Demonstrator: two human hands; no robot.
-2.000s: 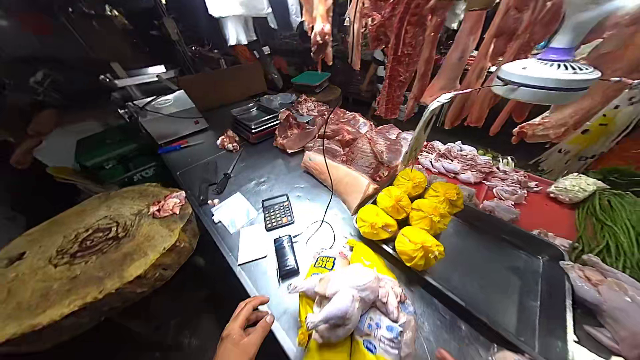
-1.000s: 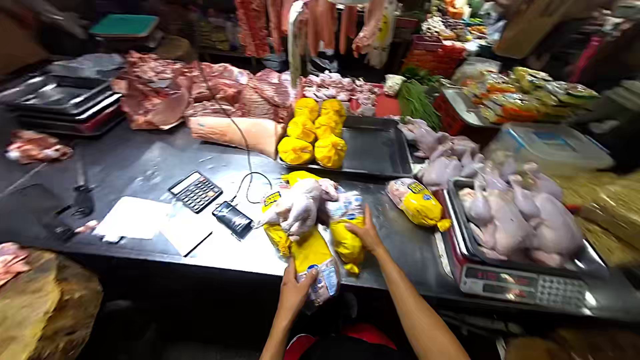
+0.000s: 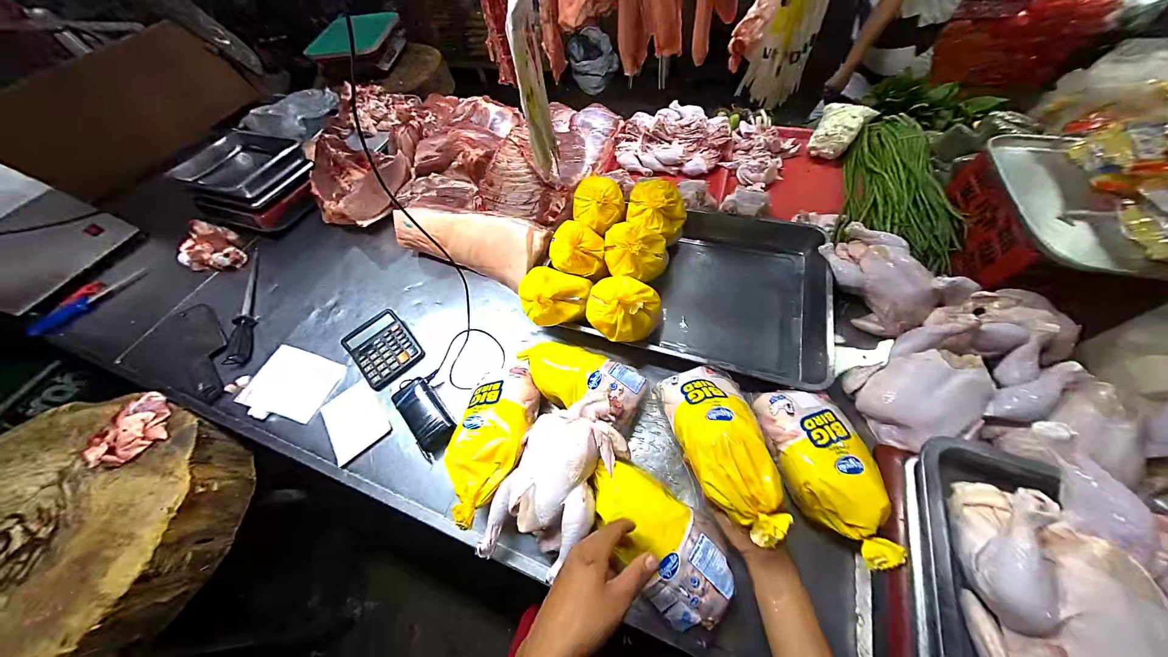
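My left hand [image 3: 598, 584] rests with spread fingers at the side of a yellow-bagged whole chicken [image 3: 662, 538] by the table's front edge. Partly under another bagged chicken [image 3: 721, 447] is my right hand [image 3: 744, 538]; its fingers are mostly hidden, so its hold is unclear. A bare plucked chicken [image 3: 552, 470] lies left of my left hand, between a bagged chicken [image 3: 495, 438] and the one by that hand. Behind it lies one more bagged chicken [image 3: 584, 379]. On the right is a further bagged chicken [image 3: 830, 465].
Several yellow bundles [image 3: 607, 251] sit in a black tray [image 3: 739, 301]. A calculator [image 3: 383, 349], black device [image 3: 424, 415], white papers [image 3: 292, 381] and sharpening steel [image 3: 248, 310] lie left. Plucked chickens [image 3: 949, 388] crowd the right, beside a chicken-filled tray [image 3: 935, 547]. A round chopping block [image 3: 119, 511] stands lower left.
The right hand has moved from the bagged chickens near the bare one to the bagged chicken farther right. Bagged chickens now lie spread out around the bare one. The view has shifted.
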